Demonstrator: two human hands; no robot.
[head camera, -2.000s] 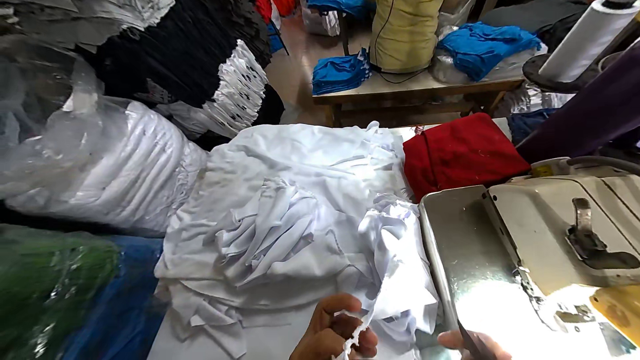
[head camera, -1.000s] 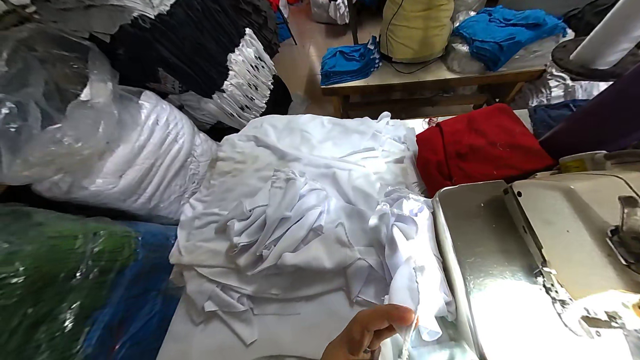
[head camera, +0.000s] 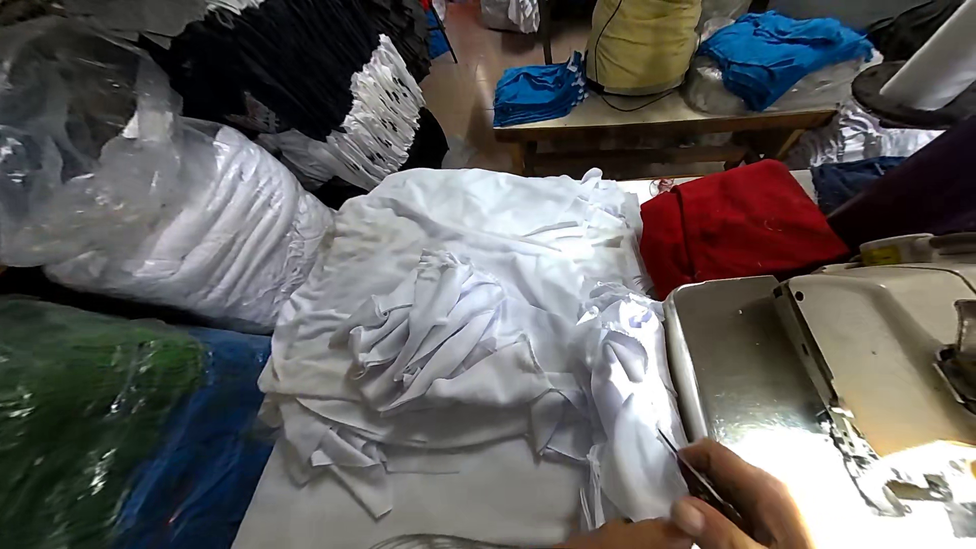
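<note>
My right hand (head camera: 736, 496) is at the lower right, closed around a small dark metal tool (head camera: 698, 480), perhaps thread snips, whose pointed tip lies over a white fabric strip (head camera: 629, 396). Just left of it my left hand (head camera: 629, 534) shows only partly at the bottom edge, by the strip's lower end; its fingers are mostly hidden, so its hold is unclear. Crumpled white cloth pieces (head camera: 442, 335) lie on a larger pile of white fabric (head camera: 473, 206) in the middle.
A sewing machine (head camera: 877, 335) with a shiny metal bed stands at right, beside folded red cloth (head camera: 740, 221). Plastic-wrapped white cloth (head camera: 229, 229) and green fabric (head camera: 84, 404) are at left. Behind, a bench (head camera: 663, 122) holds blue cloth (head camera: 537, 91) and a yellow cone (head camera: 644, 46).
My right hand, out of view one second ago, is back in view with the dark tool at the white strip. My left hand has moved lower, mostly past the bottom edge.
</note>
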